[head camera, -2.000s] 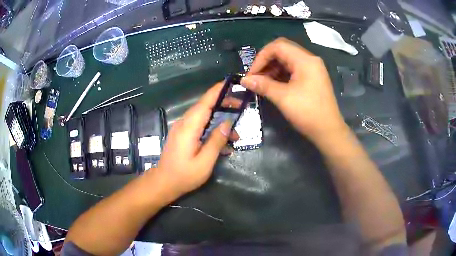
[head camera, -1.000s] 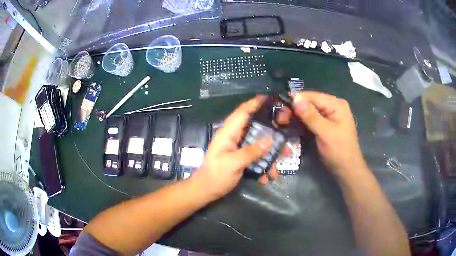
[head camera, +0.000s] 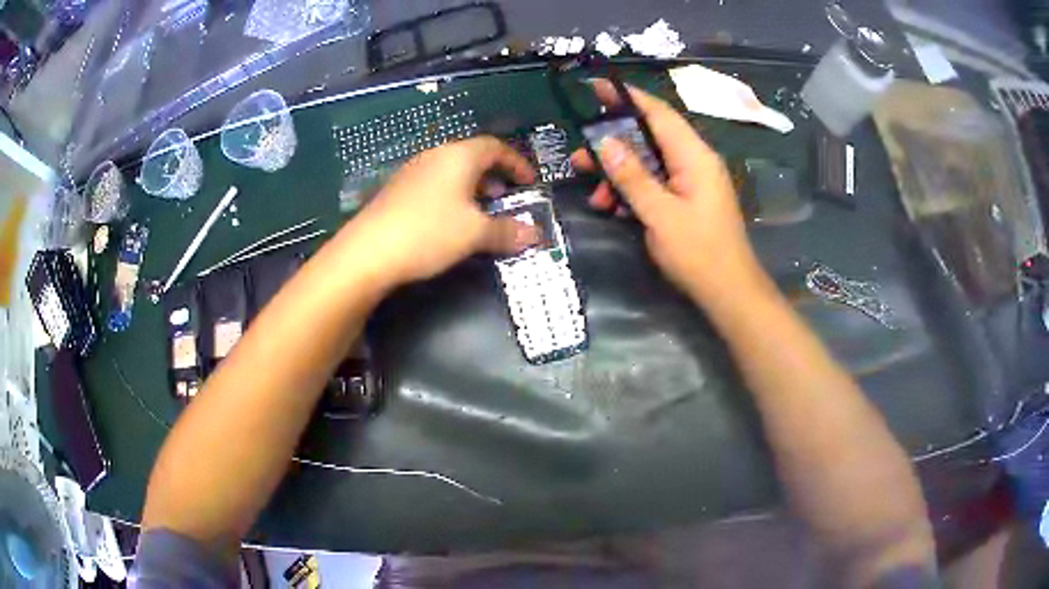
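Note:
The pale phone board with keypad (head camera: 543, 301) lies on the dark green mat in front of me, keys up. My left hand (head camera: 460, 213) is over its upper end, with thumb and fingers at the small screen. My right hand (head camera: 661, 173) holds a black phone housing (head camera: 622, 136) above the mat, right of the board. Several black handsets (head camera: 228, 316) lie in a row at the left, partly hidden under my left forearm.
Tweezers (head camera: 262, 244), a white stick tool (head camera: 201, 236) and clear cups (head camera: 258, 129) are at left. An empty black frame (head camera: 437, 37) lies at the far side. A dark block (head camera: 836, 169) and coiled wire (head camera: 849, 293) are at right. A fan (head camera: 25, 541) shows at lower left.
The black housing has passed from my left hand to my right. My left hand has moved to the board, which is more exposed and tilted. The view has shifted.

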